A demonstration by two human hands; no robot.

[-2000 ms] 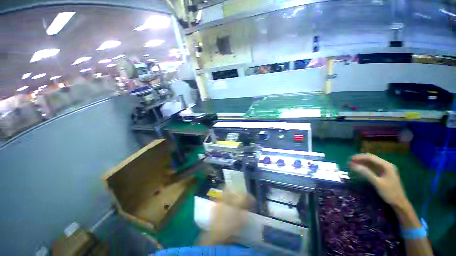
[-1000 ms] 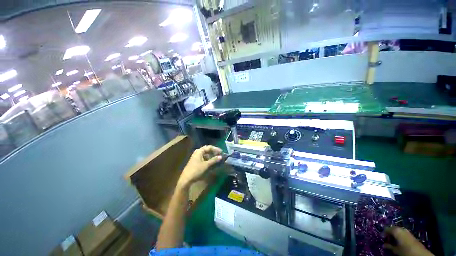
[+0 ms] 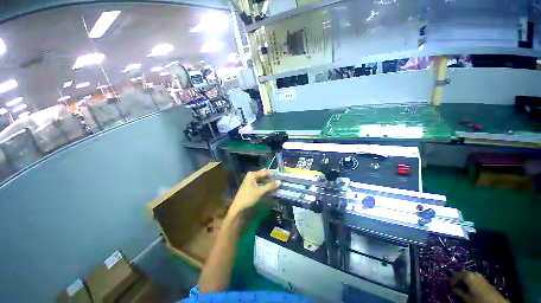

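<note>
The white bench machine (image 3: 332,273) stands in front of me, with a long silver rail (image 3: 403,207) across its top. A few dark purple components (image 3: 424,214) sit along the rail. My left hand (image 3: 256,190) is at the rail's left end, thumb and fingertips together; whether a part is between them cannot be told. My right hand (image 3: 474,289) is low at the right, fingers down on the heap of purple leaded components (image 3: 438,263) in the black tray (image 3: 511,260); its fingertips are partly hidden and its grip is unclear.
An open brown carton (image 3: 188,204) stands low at the left with a few small parts inside. Closed cartons (image 3: 113,277) lie at lower left beside the grey partition (image 3: 77,207). A green-topped shelf (image 3: 498,121) runs behind the machine.
My left hand has moved slightly right and down, onto the rail's end. The components on the rail sit differently and fewer show. My right hand has stayed at the tray.
</note>
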